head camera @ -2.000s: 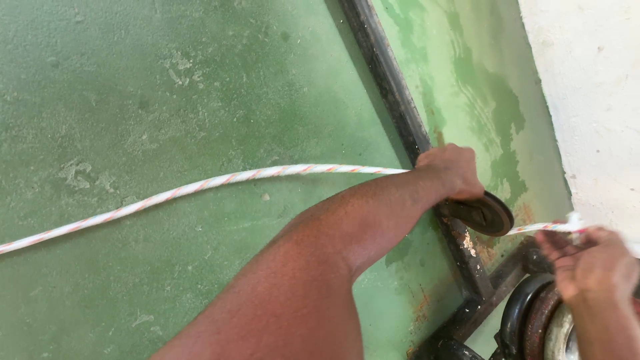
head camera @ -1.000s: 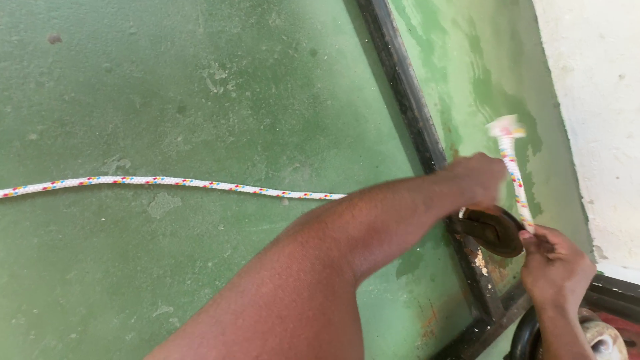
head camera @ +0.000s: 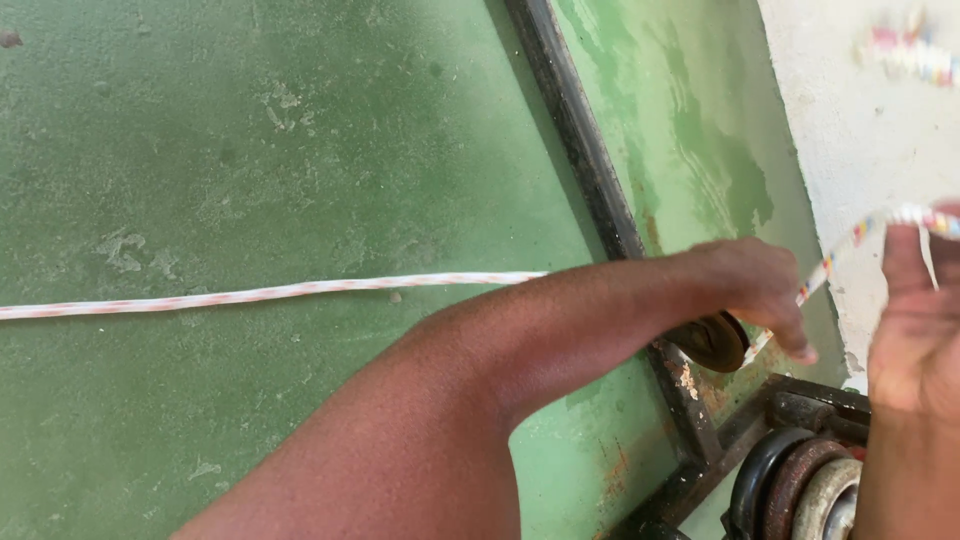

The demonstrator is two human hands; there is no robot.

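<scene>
A white braided rope with coloured flecks (head camera: 322, 287) runs in from the left and goes out of sight behind my left forearm. It shows again beside a dark round pulley wheel (head camera: 712, 341) at the black metal bar. My left hand (head camera: 757, 289) is over the wheel, its fingers across the rope; whether they grip it is unclear. From there the rope rises to my right hand (head camera: 911, 330), palm in view at the right edge, with the rope held across its fingers. The rope's end (head camera: 911, 56) is a blur at the upper right.
The black metal bar (head camera: 577, 135) slants down to a dark frame (head camera: 675, 487) at the bottom. Black, brown and pale round weight plates (head camera: 776, 480) stand on edge at the lower right. Behind are a worn green surface (head camera: 262, 172) and a white wall or panel (head camera: 855, 135).
My right hand has moved up and right, and more rope now shows beyond the wheel. The rope's end, near my left hand a second ago, is now at the upper right.
</scene>
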